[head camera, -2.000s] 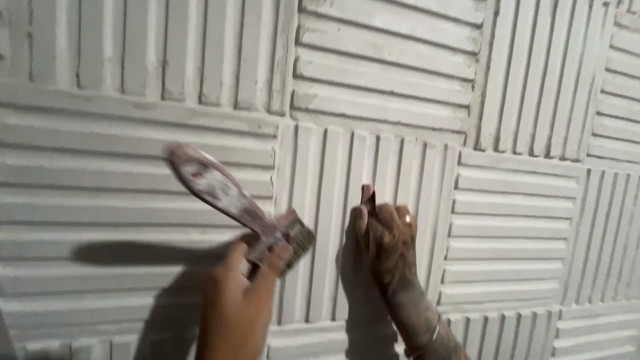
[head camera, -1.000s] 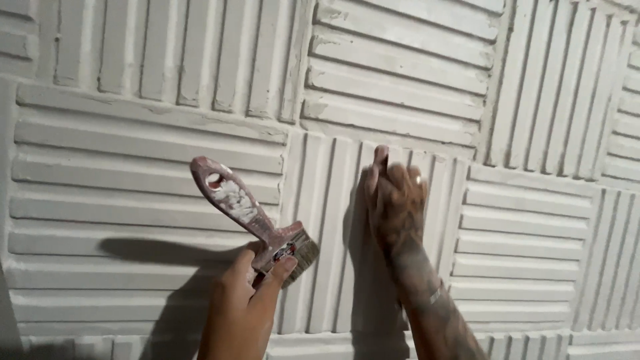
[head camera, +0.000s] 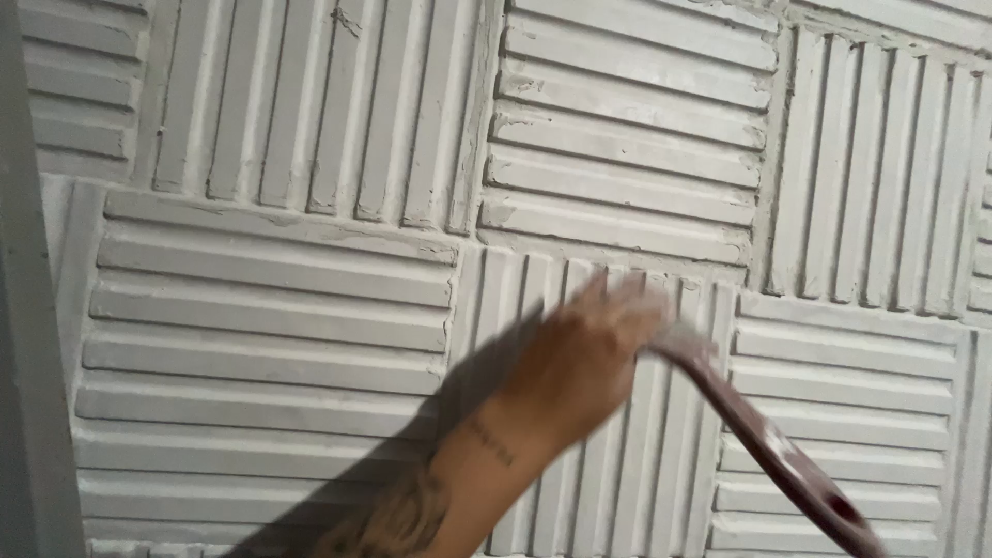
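My left hand (head camera: 597, 341) reaches up from the lower left, blurred, its tattooed forearm crossing the lower middle. It grips a paintbrush (head camera: 763, 438) near the ferrule, and the dark red, paint-smeared handle slants down to the lower right. The bristles cannot be made out behind or beside the fingers. The hand lies over the upper part of a ribbed wall panel (head camera: 593, 480) with upright ribs, just below a panel with level ribs (head camera: 628, 139). From this view I cannot tell whether the bristles touch the surface. My right hand is out of view.
More pale ribbed panels surround this one, such as a level-ribbed panel (head camera: 263, 341) at left and another (head camera: 837, 418) at right. Rough filler or paint shows along the seams and rib ends. A grey vertical edge (head camera: 35, 349) runs down the far left.
My left hand has moved right and up with the paintbrush, whose handle now points down to the right instead of up to the left. My right hand has left the view.
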